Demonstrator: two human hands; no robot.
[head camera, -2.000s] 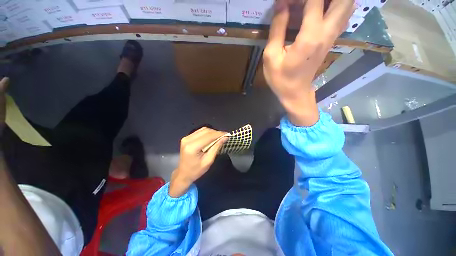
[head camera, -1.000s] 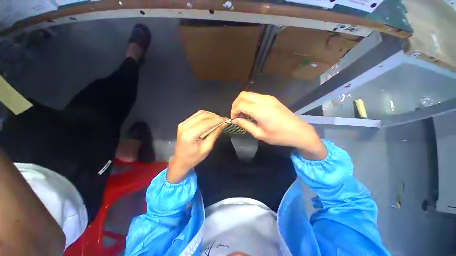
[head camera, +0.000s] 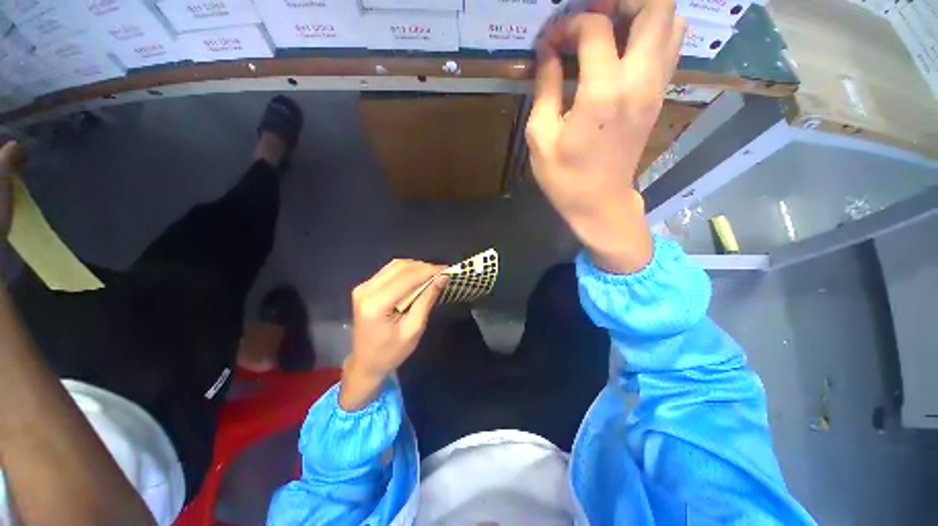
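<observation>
My left hand (head camera: 391, 313) pinches a folded pale yellow dot label sheet (head camera: 473, 279) with a close grid of black dots, held over my lap. My right hand (head camera: 597, 134) is raised at the bench edge, over the rows of white product boxes (head camera: 411, 31) with short reddish print. Its fingertips are at the top of the picture against the boxes, partly blurred; whether a dot sticker is between them cannot be seen. Boxes just right of this hand show black dots (head camera: 716, 44).
The wood-edged bench (head camera: 309, 77) runs across the top. A neighbour at left holds a yellow strip (head camera: 51, 247). A red stool (head camera: 252, 421) stands between us. Brown cartons (head camera: 437, 144) sit under the bench. Grey shelving (head camera: 741, 262) is at right.
One second ago both hands met at the sheet over my lap. Now my right hand is up at the boxes, and my left hand still holds the sheet. The view shows more of the boxes again.
</observation>
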